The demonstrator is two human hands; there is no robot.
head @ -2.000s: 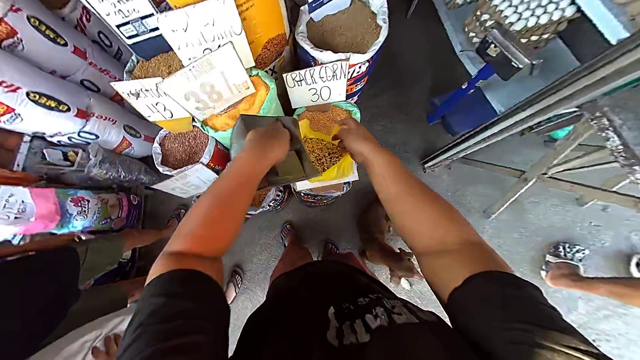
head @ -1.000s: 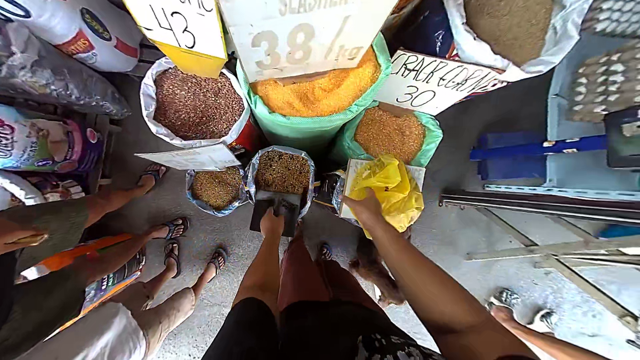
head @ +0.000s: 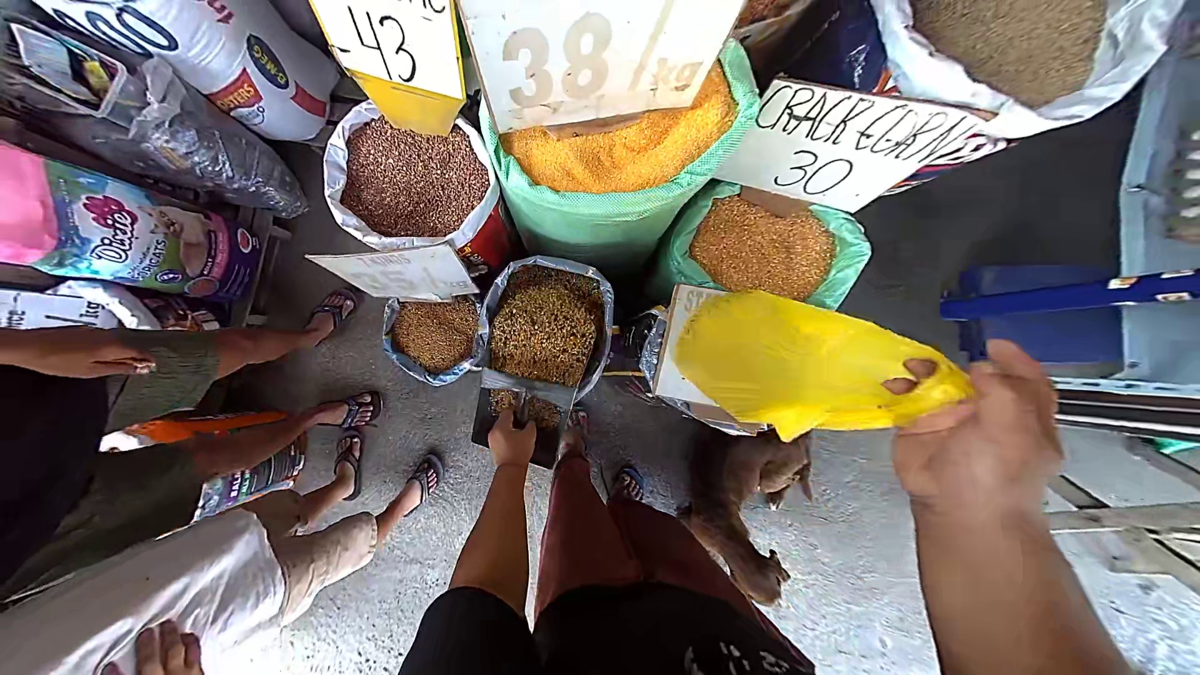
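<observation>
My left hand grips the handle of a dark metal scoop, which holds some grain. The scoop rests at the near edge of a small sack of mixed grain. On the right, my right hand holds up a yellow plastic bag by its handle end. The bag extends to the left over a white sign card and partly covers what lies below. Just beyond the bag is a green sack of cracked grain. What the bag holds cannot be told.
Larger sacks of reddish grain and yellow cracked corn stand beyond, with price signs. A brown dog is on the floor near my feet. People's legs are at left. A blue dustpan-like object lies at right.
The yellow bag has moved right and is stretched out from my right hand. Two seconds ago the scoop was beside the bag, over the sacks; now it is at the mixed-grain sack, with grain in it.
</observation>
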